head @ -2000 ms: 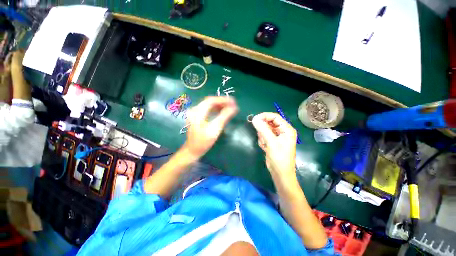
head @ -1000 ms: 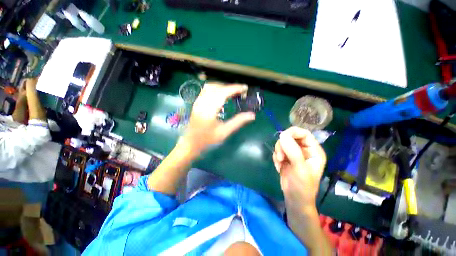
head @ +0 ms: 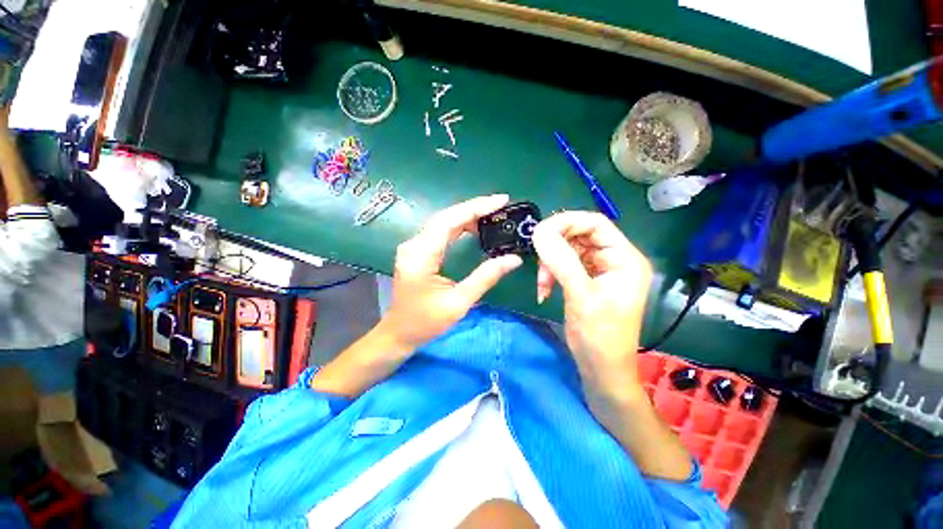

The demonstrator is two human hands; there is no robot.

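Note:
A small black device module (head: 505, 231) is held over the green mat, in front of my body. It has a shiny round ring on its right part. My left hand (head: 447, 271) grips its left side between thumb and fingers. My right hand (head: 587, 271) is at its right edge, with fingertips pinched by the ring. Whether the right fingertips hold a small part is too small to tell.
Behind are a blue pen (head: 586, 176), a screw pot (head: 660, 136), a squeeze bottle (head: 677, 191), a clear dish (head: 367, 93) and a coloured tangle (head: 341, 163). A blue electric screwdriver (head: 853, 114) is at right, a red compartment tray (head: 703, 429) at lower right.
The black module, seen in my left hand one second ago, is now lower and closer to my body. My right hand has moved left to meet it. The camera view has shifted.

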